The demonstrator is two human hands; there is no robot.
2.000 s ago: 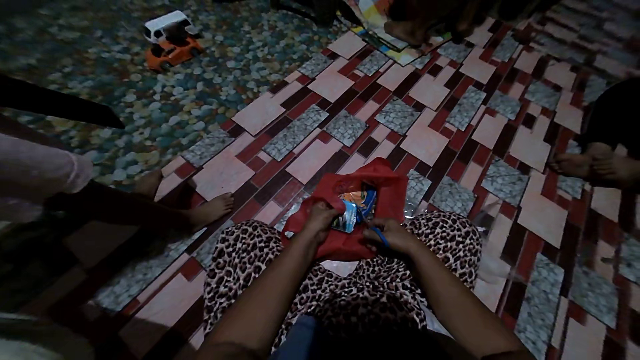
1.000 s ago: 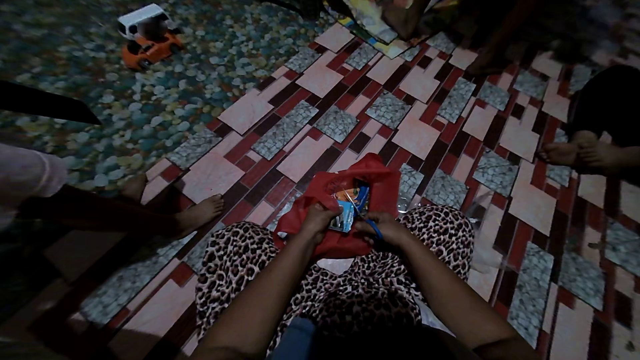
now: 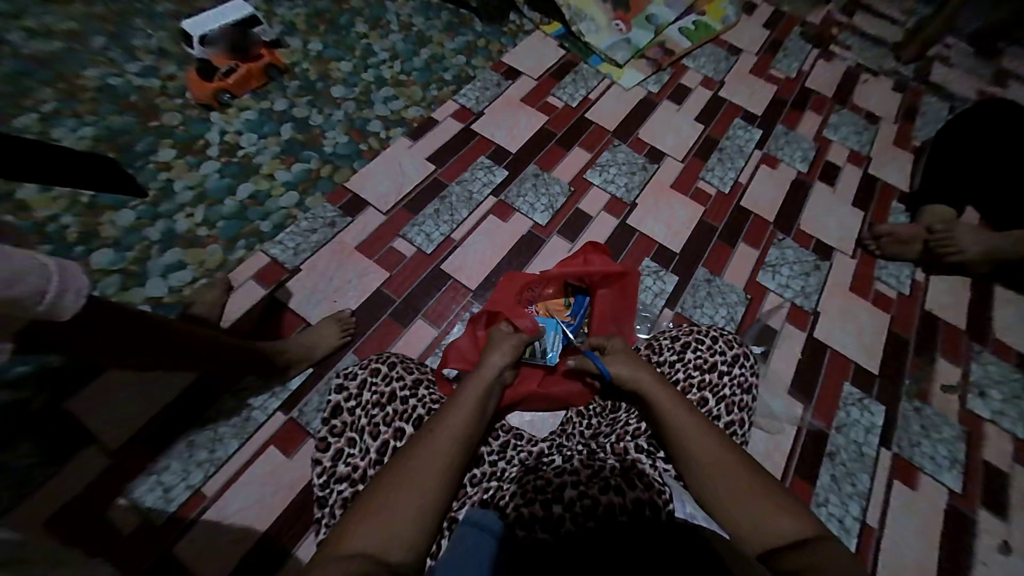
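A red fabric bag (image 3: 612, 288) lies open across my lap, over leopard-print clothing (image 3: 376, 432). My left hand (image 3: 508, 350) grips a small blue packet (image 3: 546, 342) at the bag's mouth. In my right hand (image 3: 620, 364) is a pair of scissors with blue handles (image 3: 597, 366), their blades pointing up and left beside the packet. Whether the blades touch the packet is too small to tell. Behind it, inside the bag, an orange and blue packet (image 3: 554, 307) shows; the rest of the contents is hidden.
A person's bare foot (image 3: 320, 340) rests on the patterned floor at left, another person's feet (image 3: 928, 238) at right. White (image 3: 224, 24) and orange (image 3: 232, 76) toy cars stand on the pebble-patterned surface at upper left. Colourful printed sheets (image 3: 632, 32) lie at the top. Clear plastic (image 3: 772, 384) is beside my right knee.
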